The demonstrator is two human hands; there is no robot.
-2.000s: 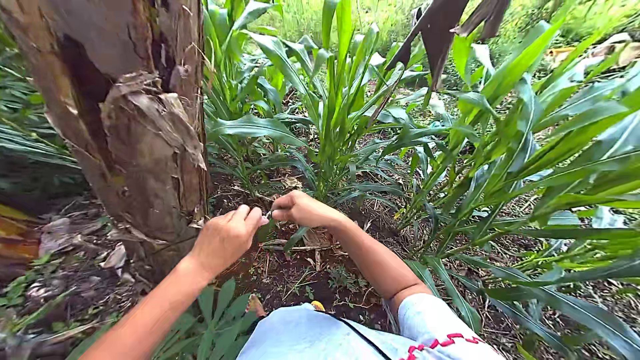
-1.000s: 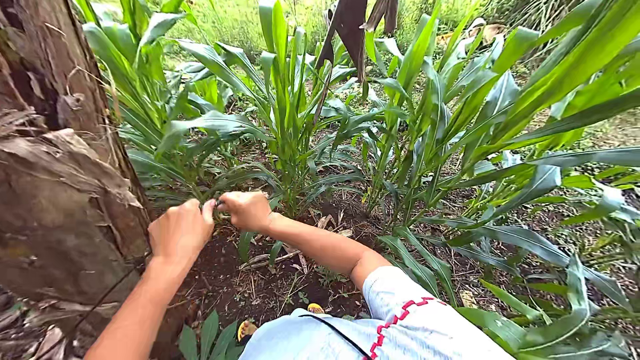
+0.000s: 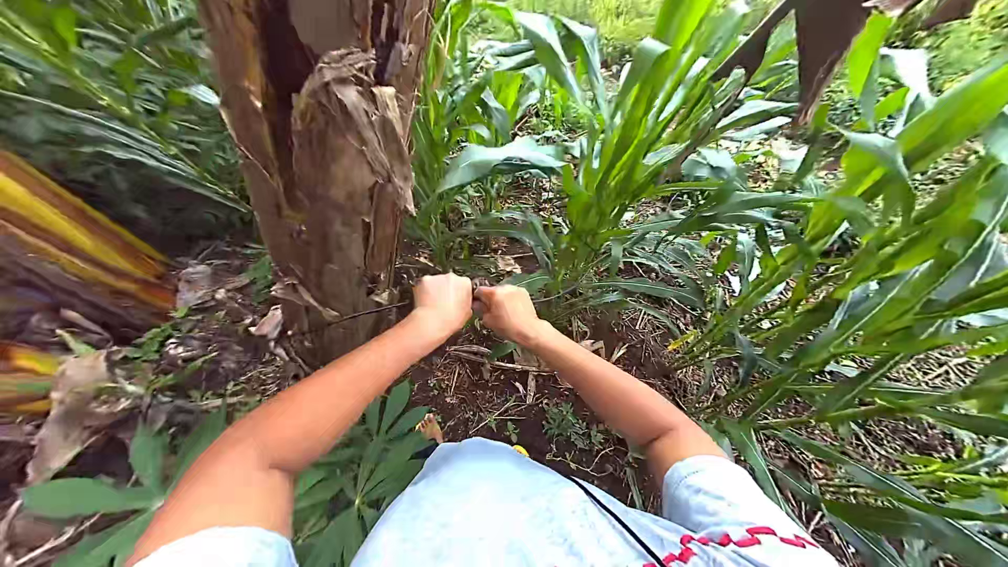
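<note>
Both of my hands meet in the middle of the view, just right of a brown trunk with dry, peeling sheaths (image 3: 346,173). My left hand (image 3: 443,299) is closed in a fist around a thin dark cord (image 3: 366,313), which runs left from the fist to the base of the trunk. My right hand (image 3: 508,311) touches it from the right, fingers curled on a small dark piece between the two fists, probably part of the same cord. The fingers hide most of what they grip.
Tall green corn plants (image 3: 591,189) grow ahead and to the right. A yellow-brown stem (image 3: 87,244) leans at the left. Low broad-leaved plants (image 3: 358,488) grow by my body. Dark soil with dry litter (image 3: 504,394) lies below my hands. A brown dried leaf (image 3: 819,47) hangs at upper right.
The view has swung right and back left. Both hands stay close together; the dark cord between my left hand and the trunk shows more plainly now.
</note>
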